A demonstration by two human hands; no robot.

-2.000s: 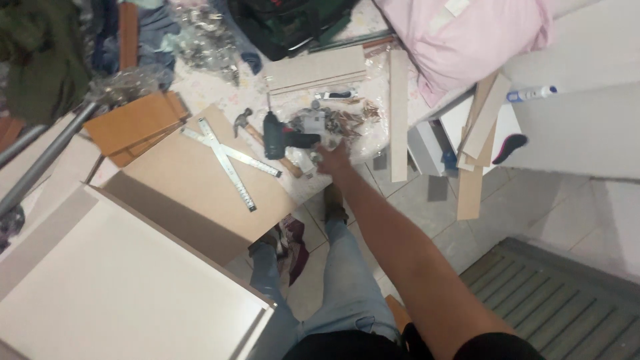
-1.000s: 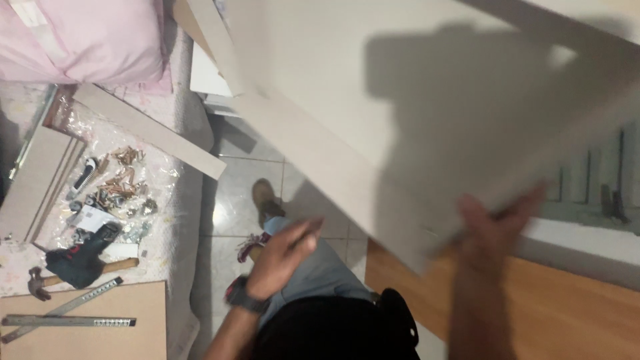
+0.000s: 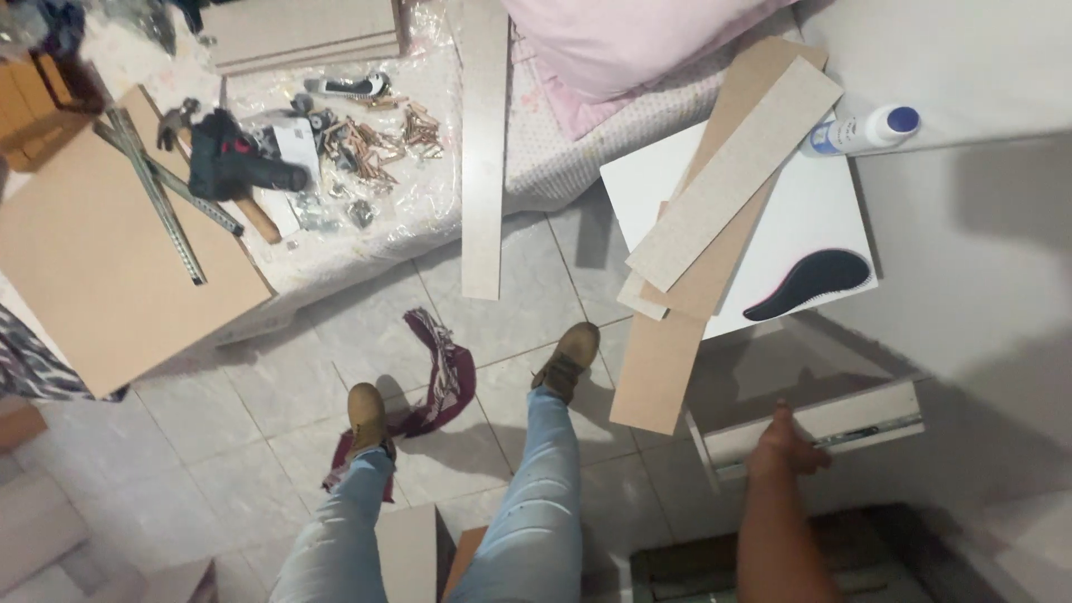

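Observation:
My right hand (image 3: 785,445) touches the edge of a pale drawer box (image 3: 892,406), which has a metal slide along its side; the grip is partly hidden. My left hand is out of the frame. Beyond the drawer stands a white-topped cabinet (image 3: 779,226) with a black hairbrush (image 3: 812,280), a white bottle (image 3: 871,130) and crossed wooden strips (image 3: 737,176) on it. On the bed lie a cordless drill (image 3: 239,159), a claw hammer (image 3: 261,219), metal drawer slides (image 3: 159,197), a utility knife (image 3: 352,85) and a pile of screws and dowels (image 3: 364,146).
A long pale board (image 3: 483,159) juts over the bed's edge. A brown panel (image 3: 126,251) lies at the left. Maroon cloth (image 3: 452,385) is on the tiled floor by my boots. A pink pillow (image 3: 620,50) and stacked boards (image 3: 306,33) are also on the bed.
The large pale panel near both hands one second ago is out of view. My left hand has left the frame, and my right hand is now at the drawer. The view has swung.

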